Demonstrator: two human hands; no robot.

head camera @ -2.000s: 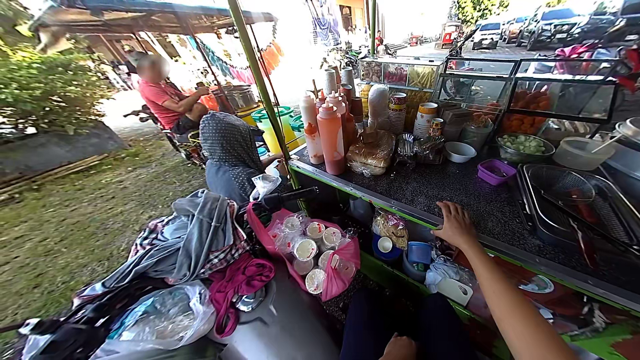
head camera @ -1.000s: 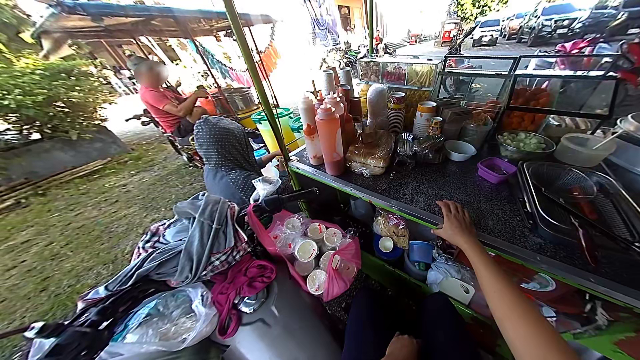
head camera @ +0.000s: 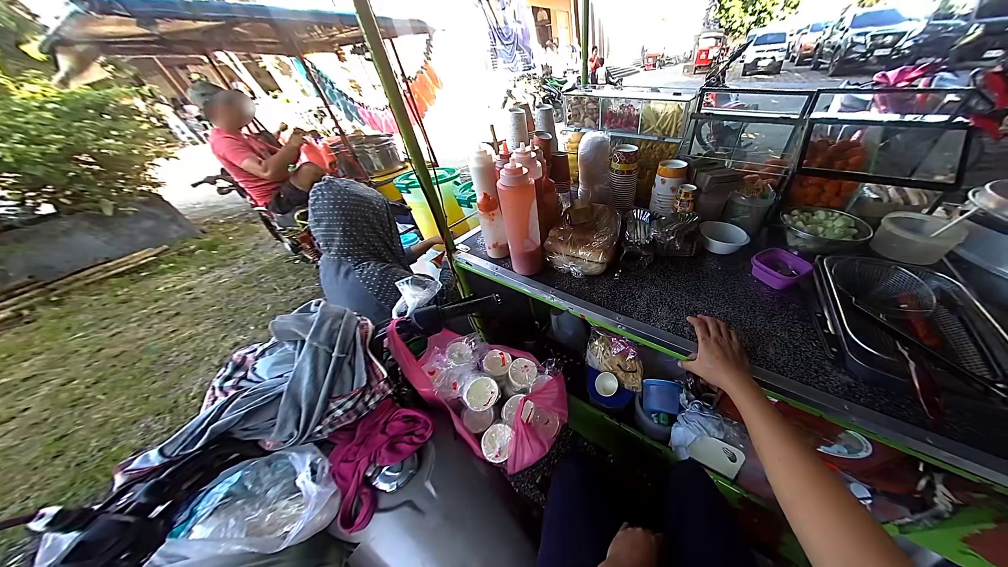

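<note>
My right hand (head camera: 717,352) rests on the metal edge of the dark speckled counter (head camera: 661,295), fingers apart, holding nothing. Low in the view, my left hand (head camera: 632,546) lies between my thighs, partly cut off by the frame; its fingers are hidden. Below the counter edge, near my right hand, are a blue cup (head camera: 661,396), a bag of wrapped food (head camera: 615,358) and a white plastic bag (head camera: 698,425). A pink plastic bag (head camera: 538,441) holding several stacks of white cups (head camera: 480,392) sits left of my knees.
Squeeze bottles (head camera: 520,220), wrapped bread (head camera: 583,240), a white bowl (head camera: 724,236), a purple container (head camera: 780,268) and a wire-basket tray (head camera: 906,315) stand on the counter, before glass food cases (head camera: 882,150). Clothes (head camera: 299,378) lie over a motorcycle at left. A hooded person (head camera: 354,236) sits beyond; another (head camera: 252,161) sits farther back.
</note>
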